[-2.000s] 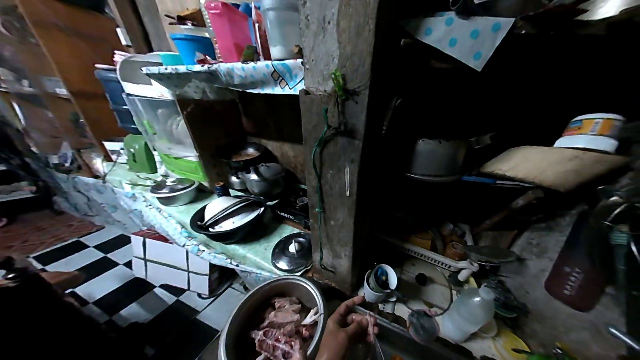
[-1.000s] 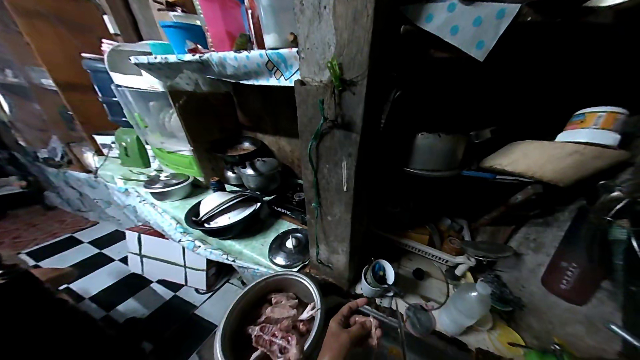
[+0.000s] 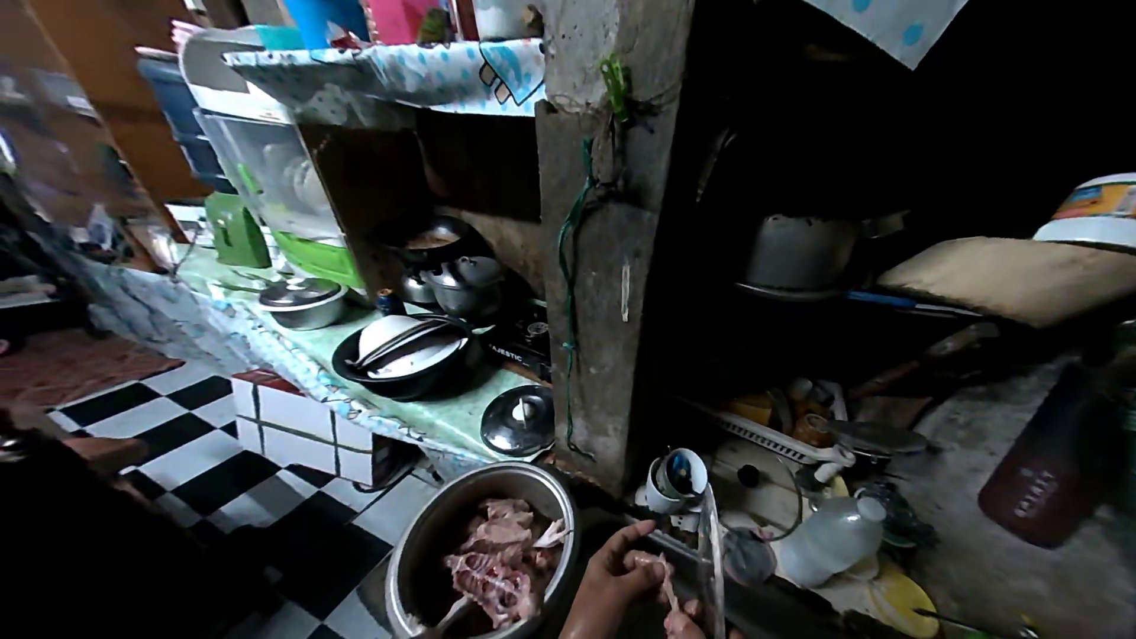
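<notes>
My left hand (image 3: pixel 612 581) is at the bottom centre, its fingers closed around a small piece of pale raw meat (image 3: pixel 661 568). At the bottom edge, some fingertips of my right hand (image 3: pixel 688 621) show close to the lower end of that piece; most of this hand is out of frame, so its grip is unclear. Just left of my left hand stands a round metal pot (image 3: pixel 401 555) with raw meat and bones (image 3: pixel 497 572) inside. A long, pale, shiny strip (image 3: pixel 713 559) runs down just right of the hands; whether it is water or a blade I cannot tell.
A concrete post (image 3: pixel 599 355) rises behind the hands. To its left, a cloth-covered counter (image 3: pixel 342 351) bears a glass lid (image 3: pixel 519 421), a black basin (image 3: pixel 399 382) and pots. Right are a white cup (image 3: pixel 682 475), a plastic bottle (image 3: pixel 830 541) and a yellow plate (image 3: pixel 901 603). A person's arm (image 3: pixel 106 451) shows far left.
Fingertips of my right hand now show at the bottom edge. My left hand stays beside the pot.
</notes>
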